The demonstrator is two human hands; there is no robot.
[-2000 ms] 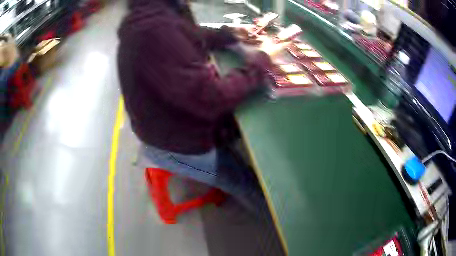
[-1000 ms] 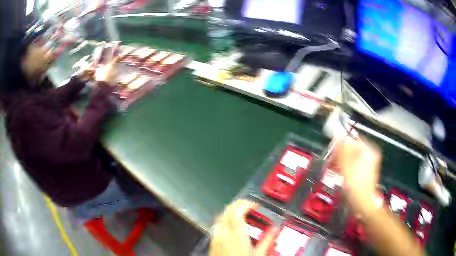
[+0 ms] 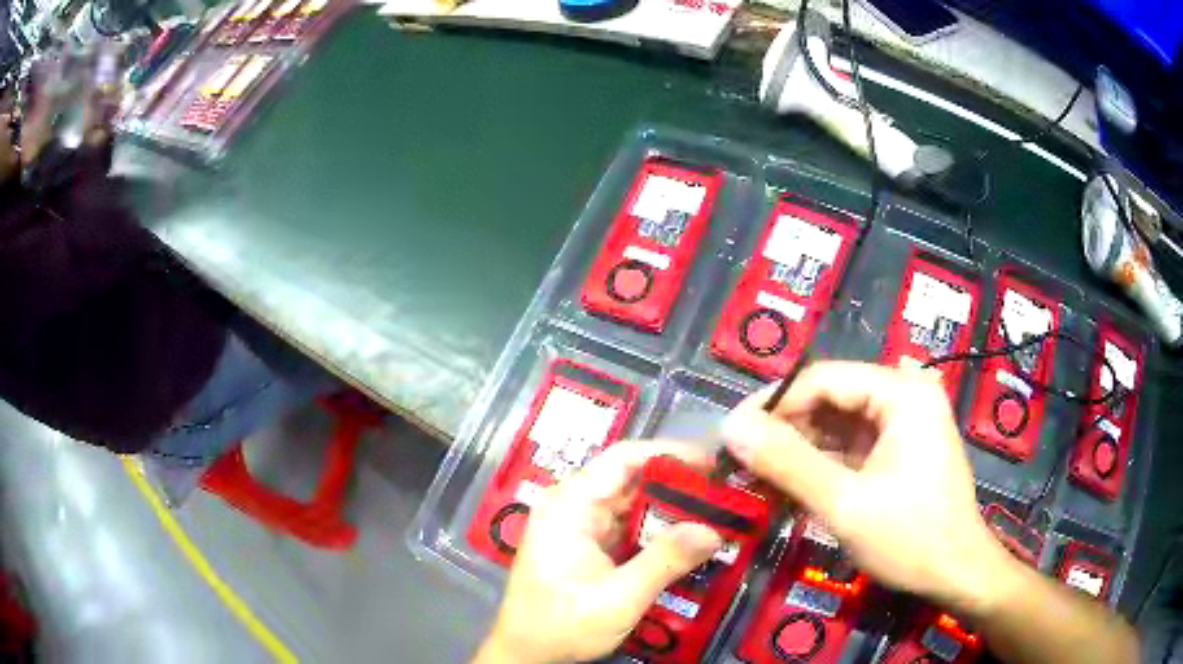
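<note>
My left hand grips a red handheld unit near its upper end, above the lower row of the clear blister tray. My right hand pinches the black cable close to the unit's upper end; my fingers hide whether the plug is in. More red units with white labels and dark rings lie in the tray pockets, such as the one at the upper left. One pocket above my left hand shows no unit. Orange-red light falls on units below my right hand.
Two white barcode scanners lie behind the tray. A pale shelf holds a blue mouse and a smartphone. A coworker's dark sleeve and a red stool are at left, near another tray.
The view has turned down toward the tray. My left hand now holds a unit by its upper end. My right hand has moved from the scanner area to the cable beside that unit.
</note>
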